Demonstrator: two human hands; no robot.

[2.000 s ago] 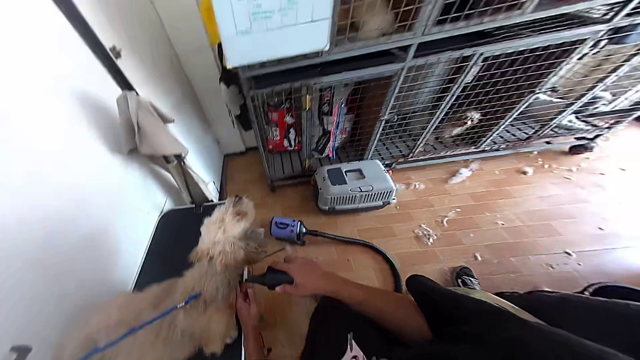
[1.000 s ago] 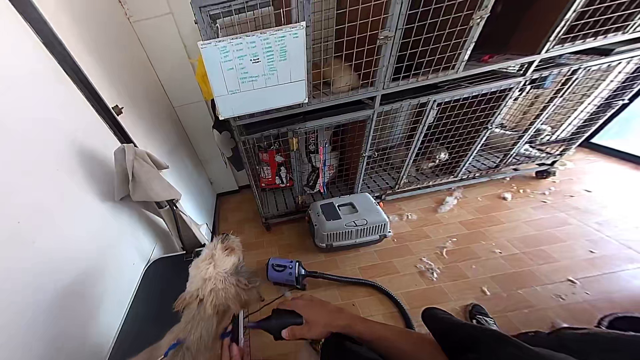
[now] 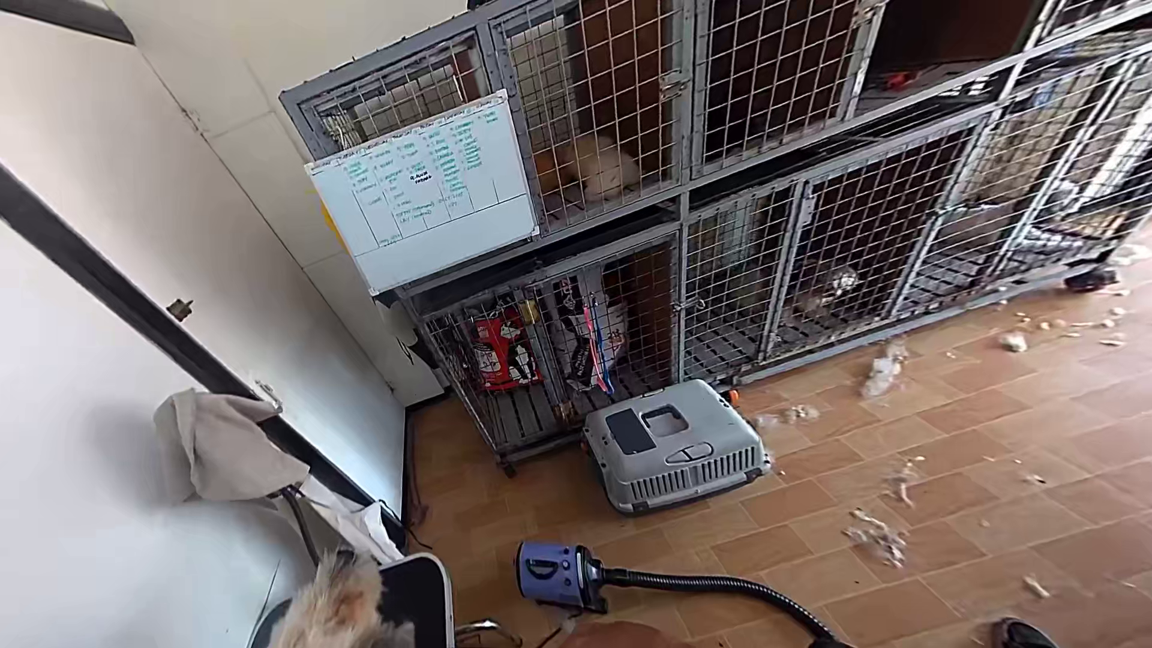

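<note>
A fluffy, light tan dog (image 3: 337,607) shows at the bottom left, only the upper part of its coat in view. It is on a black grooming table (image 3: 423,598), whose rounded edge has a light trim. At the bottom edge, a small rounded patch of skin, apparently part of my right hand (image 3: 621,635) or its forearm, lies below a purple pet dryer (image 3: 553,574). Its fingers and anything in them are cut off by the frame. My left hand is out of view. The dryer stands on the floor with a black ribbed hose (image 3: 711,583) running right.
Metal cages (image 3: 684,211) with animals inside line the back. A grey pet carrier (image 3: 679,445) sits before them, and fur tufts (image 3: 877,538) lie on the tiled floor. A whiteboard (image 3: 432,198) bears writing. A beige cloth (image 3: 225,445) hangs left; a shoe (image 3: 1024,633) is bottom right.
The view has tilted upward, so the dog is mostly cut off. My left hand and the black-handled tool held in my right hand, both seen earlier, are out of frame.
</note>
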